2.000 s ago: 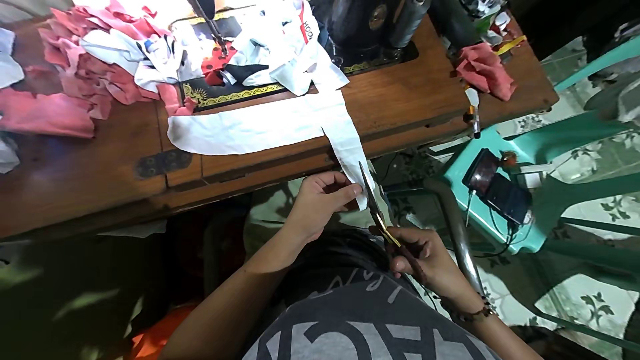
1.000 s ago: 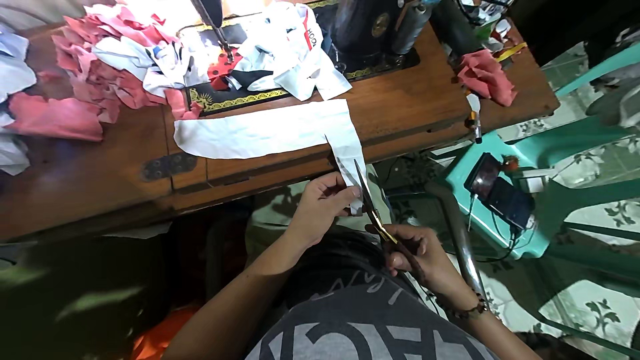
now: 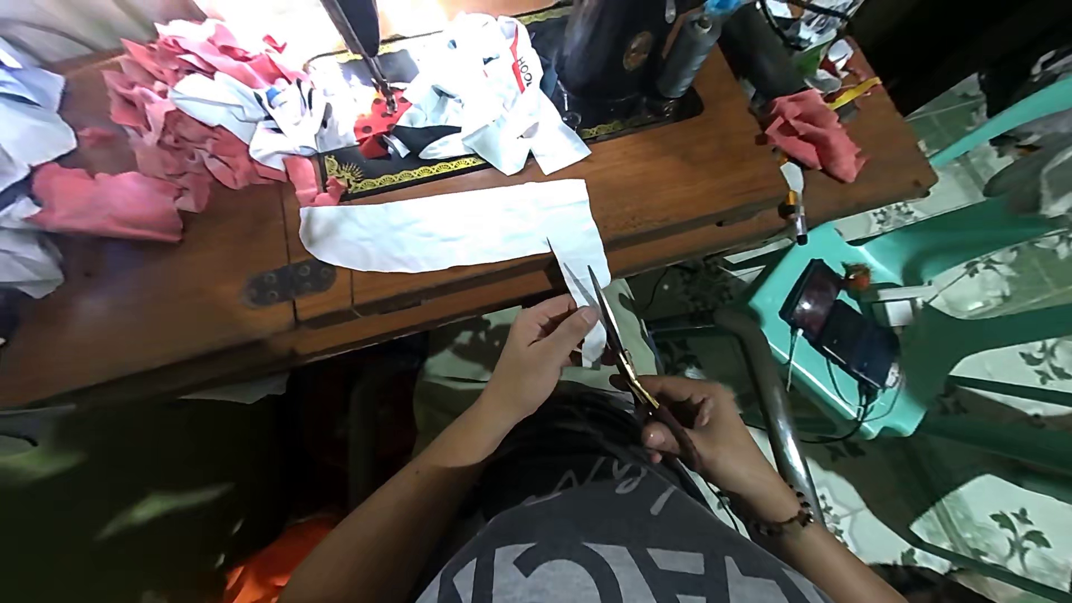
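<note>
A white fabric piece (image 3: 444,226) lies along the table's front edge, its right-hand strip hanging over toward me. My left hand (image 3: 544,347) pinches the lower end of that strip between thumb and fingers. In my right hand (image 3: 691,423) is a pair of scissors (image 3: 624,356), its dark handles in my fingers and its blades pointing up and away, somewhat apart, beside the strip's right edge. The strip and the rest of the piece are divided by a narrow slit partway up. Whether the blades touch the cloth I cannot tell.
A black sewing machine (image 3: 615,50) stands on the wooden table (image 3: 201,293), with white cloth scraps (image 3: 502,100) and pink scraps (image 3: 193,142) around it. A thread cone (image 3: 691,54) is beside it. Right of the table, a green plastic chair (image 3: 779,276) holds a phone-like device (image 3: 858,343) and cables.
The scissors' blades have come a little farther apart than a second ago. Both hands stay in nearly the same place, the left still on the strip.
</note>
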